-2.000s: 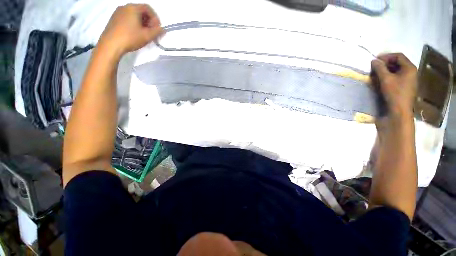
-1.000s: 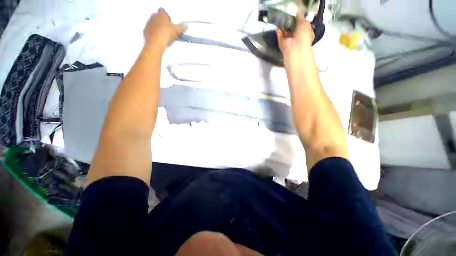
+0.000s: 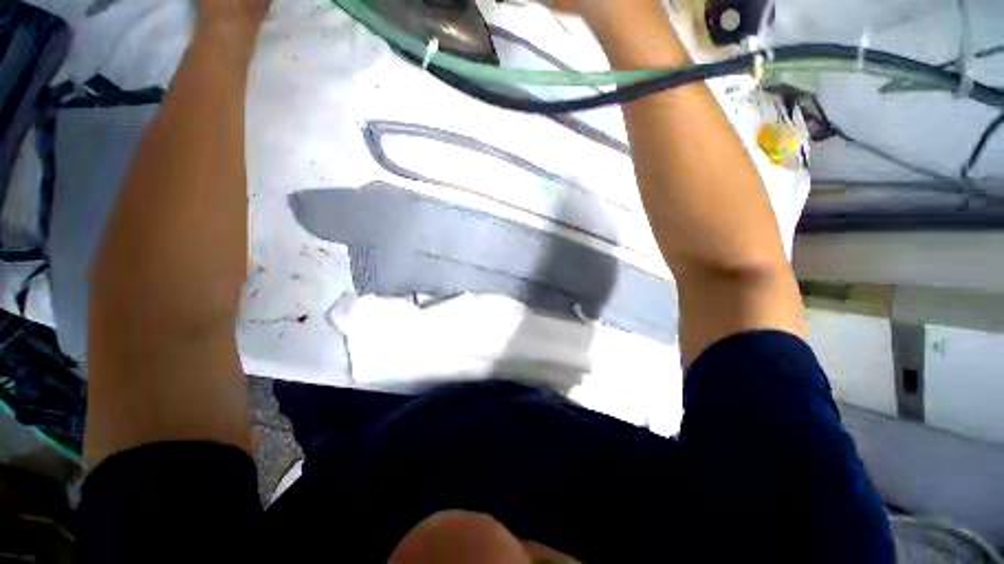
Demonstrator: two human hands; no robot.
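Note:
The dark iron (image 3: pixel 454 31) is at the top edge, partly cut off, with green and black lines (image 3: pixel 528 93) running right from it across my right forearm. My left hand (image 3: pixel 231 9) is cut off by the top edge; what it holds cannot be seen. My right hand (image 3: pixel 575 6) is also cut off at the top, right of the iron; its grip is hidden. A narrow curved grey band (image 3: pixel 380 149) lies as a long loop on the white cloth. Below it lie wide grey strips (image 3: pixel 440 242), partly in shadow.
A grey panel (image 3: pixel 99 198) and dark patterned fabric (image 3: pixel 28 83) lie at the left. A yellow item (image 3: pixel 777 142) is at the upper right of the table. White material (image 3: pixel 473 342) lies along the near edge. Pale boxes (image 3: pixel 958 375) stand at the right.
The view has shifted. My right hand took hold of the iron, which has since moved left. Both hands are now at the top edge, and the hose crosses my right forearm.

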